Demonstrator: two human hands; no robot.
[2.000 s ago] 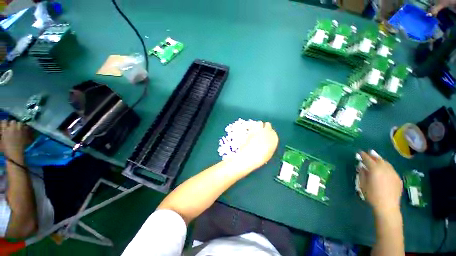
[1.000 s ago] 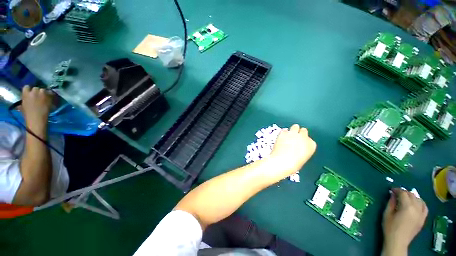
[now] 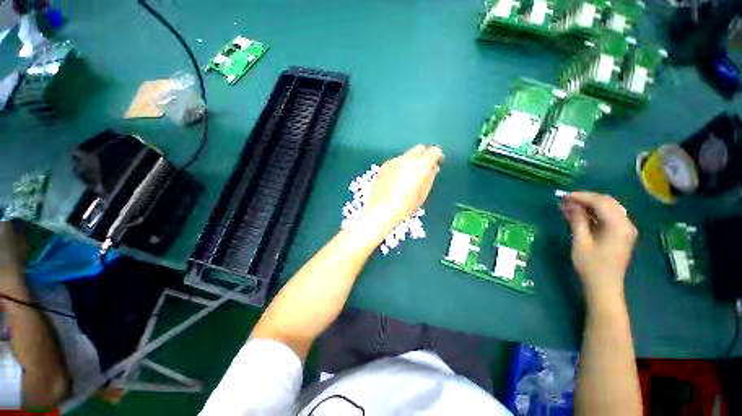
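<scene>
A green circuit board panel (image 3: 491, 249) with two white blocks lies flat on the green mat between my hands. My left hand (image 3: 400, 191) is over the right side of a heap of small white parts (image 3: 356, 199), palm down with fingers bent. Its fingertips are blurred, and I cannot tell if they hold a part. My right hand (image 3: 600, 236) is to the right of the panel, fingers curled. A small white part (image 3: 561, 193) shows at its fingertips; I cannot tell whether it is gripped or lies on the mat.
Board stacks (image 3: 537, 134) stand beyond the panel. A black slotted rack (image 3: 272, 183) lies left of the heap, with a black bench unit (image 3: 134, 195) further left. A small board (image 3: 682, 252) and a yellow ring (image 3: 667, 172) are at right. Another person's arm (image 3: 32, 325) shows at left.
The camera view has shifted. Relative to the panel, my right hand has moved a little farther from me. My left hand stays at the heap. The panel looks unchanged.
</scene>
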